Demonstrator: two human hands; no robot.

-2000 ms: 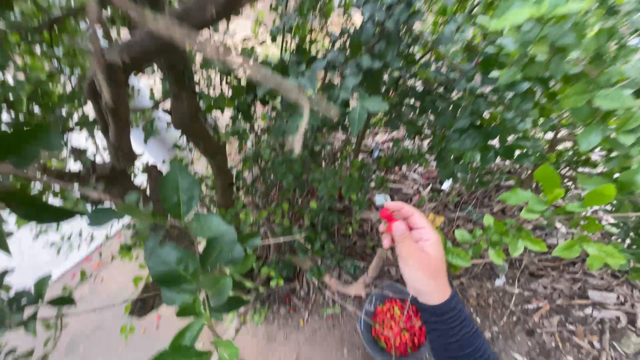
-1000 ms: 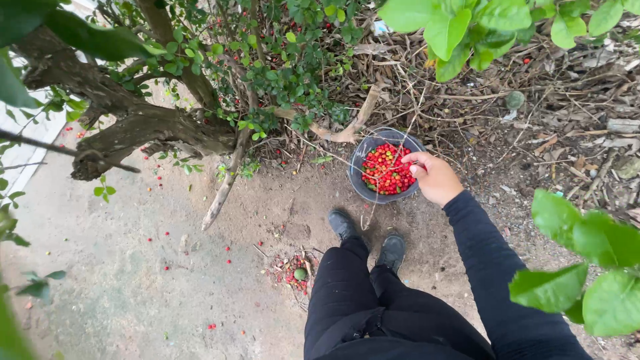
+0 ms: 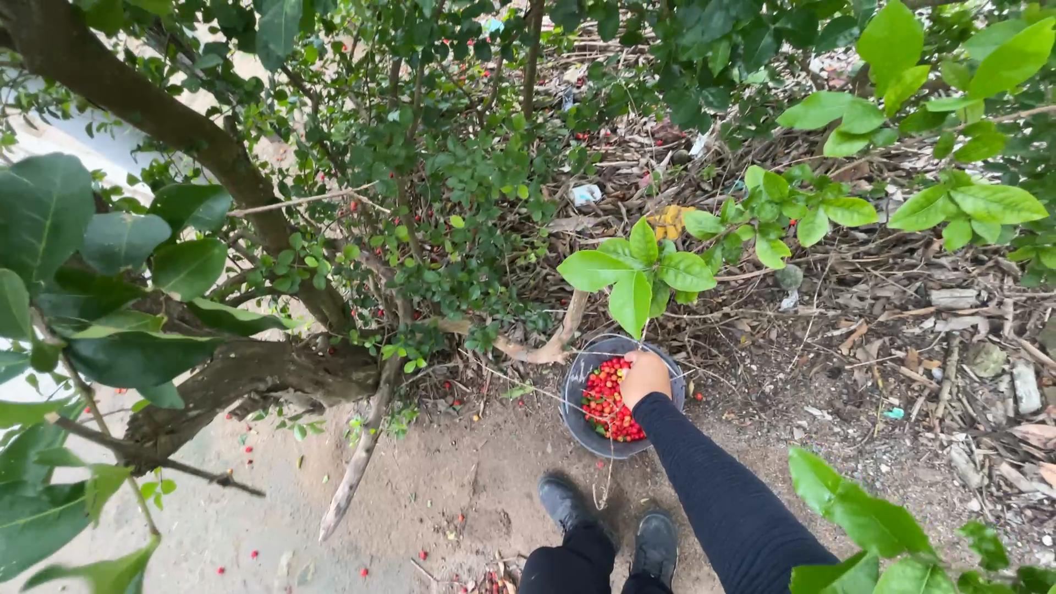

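Observation:
A dark plastic bucket (image 3: 579, 421) stands on the bare soil just beyond my shoes, partly filled with small red fruits (image 3: 606, 398), a few of them yellowish or green. My right hand (image 3: 645, 377), in a dark long sleeve, reaches over the right side of the bucket's opening, above the fruits. Its fingers point down and are mostly hidden, so whether they hold anything cannot be told. Thin bare twigs cross over the bucket. My left hand is out of the frame.
A thick tree trunk (image 3: 264, 371) and a cut branch (image 3: 363, 450) stand at left. A crooked branch (image 3: 540, 353) ends beside the bucket. Leafy shrubs (image 3: 487, 190) fill the upper middle. Dry litter covers the right; fallen red fruits dot the soil. Leafy sprigs (image 3: 639, 272) hang near the bucket.
Two seconds ago my right hand held a red fruit raised above the bucket. It has since come down to the bucket's opening. The view has shifted strongly.

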